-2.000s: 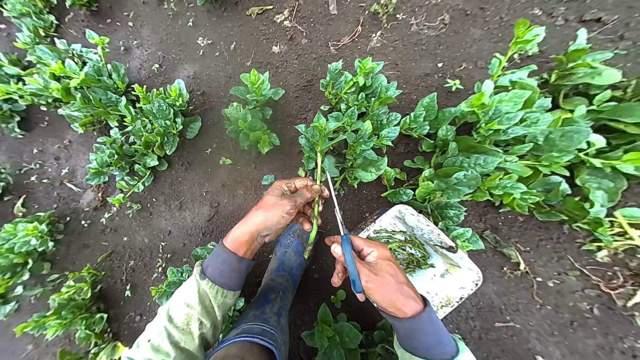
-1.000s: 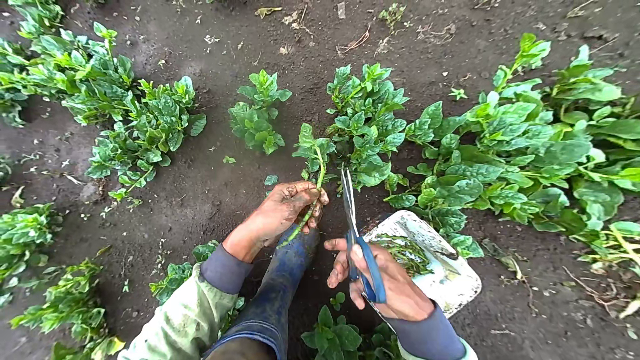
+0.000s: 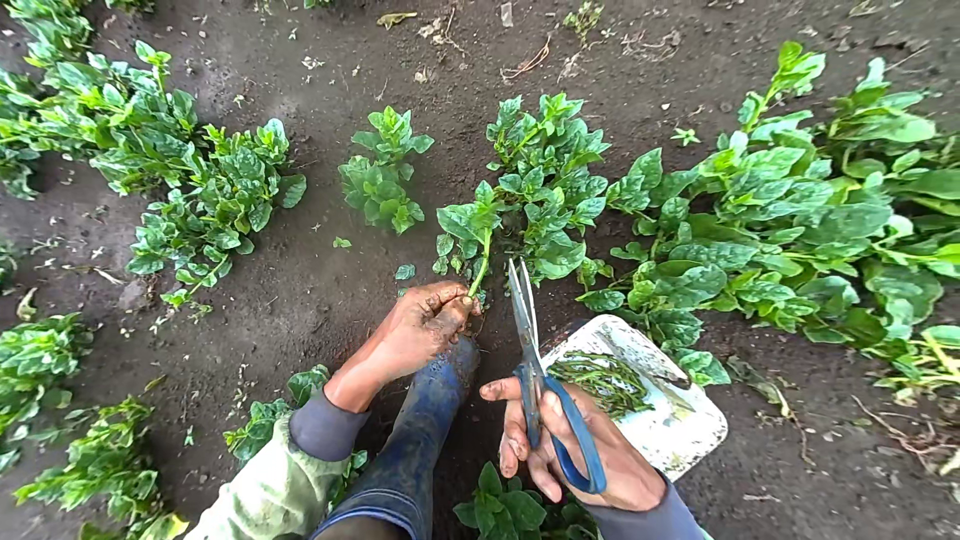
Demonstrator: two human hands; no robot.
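My left hand [image 3: 416,330], muddy at the fingertips, pinches the lower end of a green leafy stem [image 3: 482,259] that points up beside a leafy plant [image 3: 551,187]. Blue-handled scissors [image 3: 530,352] rest in my right hand [image 3: 592,450], thumb and fingers about the handles; their narrow blades are slightly apart and point up, to the right of the stem, with nothing seen between them. Under and beside my right hand lies a dirty white plastic container [image 3: 682,431] with cut green stems [image 3: 604,382] in it.
A blue rubber boot [image 3: 431,420] stands on the soil between my arms. Leafy plants grow in a dense row at the right [image 3: 787,232] and in clumps at the left [image 3: 214,199]. A small plant [image 3: 382,176] is up and left of my left hand, and another [image 3: 502,510] is at the bottom.
The long stem held a second or two ago is gone from my left hand, which now holds a stem with broad leaves pointing up. The scissors have stayed in my right hand.
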